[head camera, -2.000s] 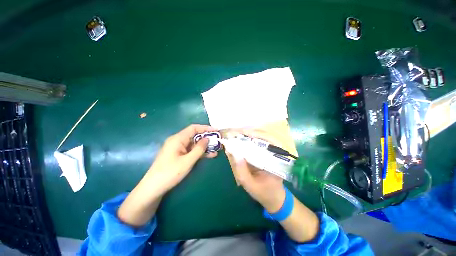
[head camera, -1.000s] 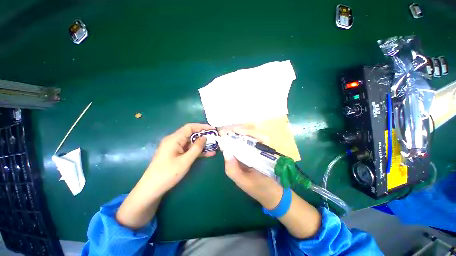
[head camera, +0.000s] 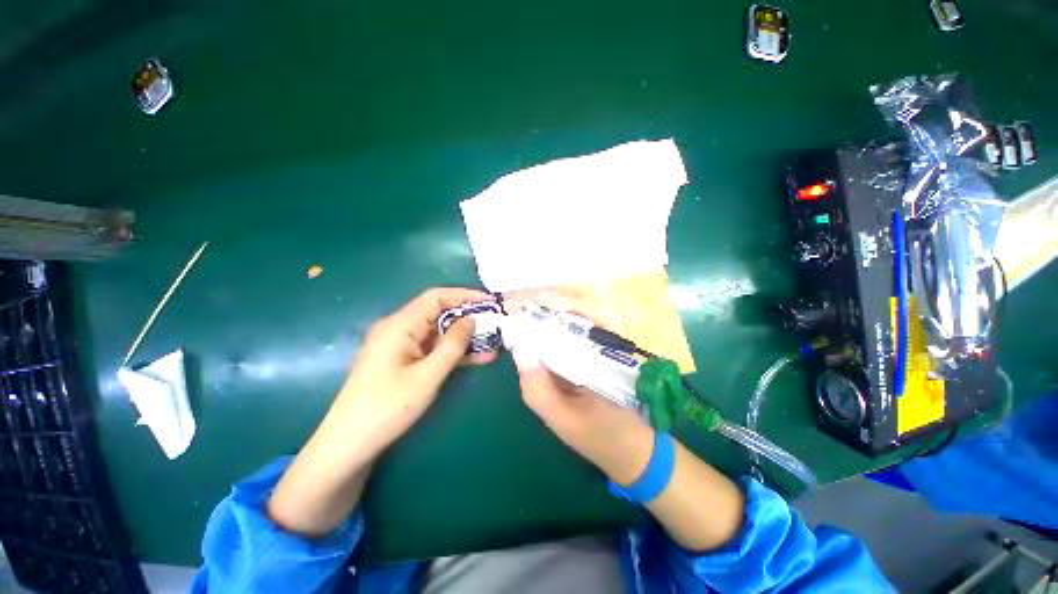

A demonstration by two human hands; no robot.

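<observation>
My left hand (head camera: 400, 360) holds a small device housing (head camera: 480, 333) between thumb and fingers, over the green bench. My right hand (head camera: 569, 400) is closed around a white glue syringe (head camera: 580, 360) with dark marks. The syringe slants, its front end at the housing's right upper side; the tip is too small to tell whether it touches. A green adapter (head camera: 662, 395) caps its rear, and a clear air hose (head camera: 760, 447) runs from it to the right. A blue strap is around my right wrist.
White paper (head camera: 580, 221) lies over tan cardboard (head camera: 650, 313). The black glue dispenser (head camera: 864, 255) stands at right under a clear bag (head camera: 957, 267). At left are a stick (head camera: 166, 302), folded wipe (head camera: 162, 400), black tray (head camera: 46, 429) and rail (head camera: 64, 226). Housings (head camera: 767, 33) sit farther back.
The view has shifted slightly, so the far housings appear farther left. Compared with two seconds ago, the syringe's rear end has come slightly left and down. Both hands keep their holds.
</observation>
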